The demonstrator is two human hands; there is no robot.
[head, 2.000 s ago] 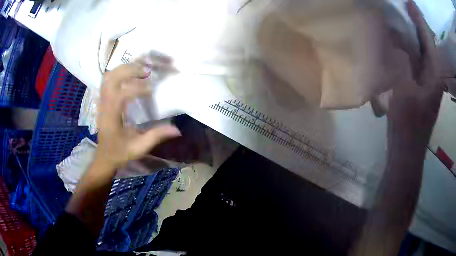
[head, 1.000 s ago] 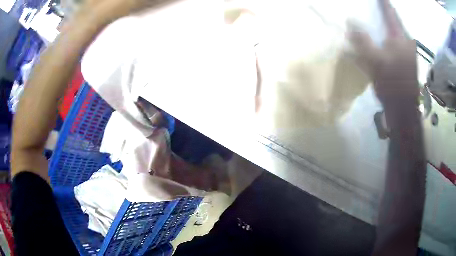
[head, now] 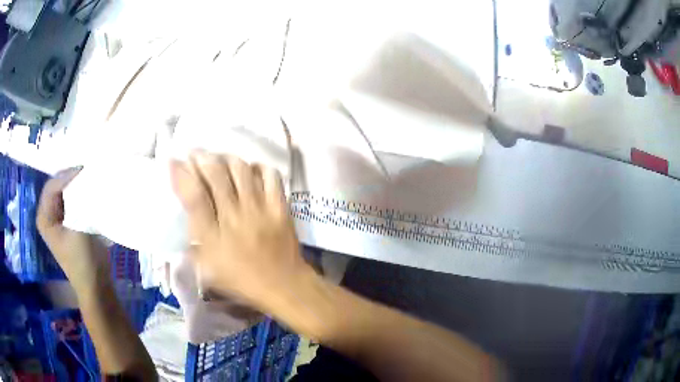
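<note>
Pale cloth garment pieces [head: 224, 89] lie heaped and creased over the left of the white table, with one part hanging over its front edge. My left hand [head: 63, 205] is at the far left, its fingers curled around the cloth's outer edge. My right hand [head: 238, 216] lies palm down on the cloth near the table's front edge, fingers bent and close together. Its thumb and fingertips do not show clearly, so a grip cannot be told. A cloth part with a straight edge [head: 432, 138] reaches right toward the machine bed.
The sewing machine's metal parts [head: 634, 67] are at the upper right, above the bed with red tape marks [head: 649, 160]. A printed ruler [head: 417, 227] runs along the table's front. A grey box with a dial [head: 52, 74] stands at upper left. Blue crates [head: 224, 358] with cloth are below.
My right hand has moved left from beside the machine onto the cloth. My left hand has come from the far side to the cloth's left edge. The view has turned, showing more machine.
</note>
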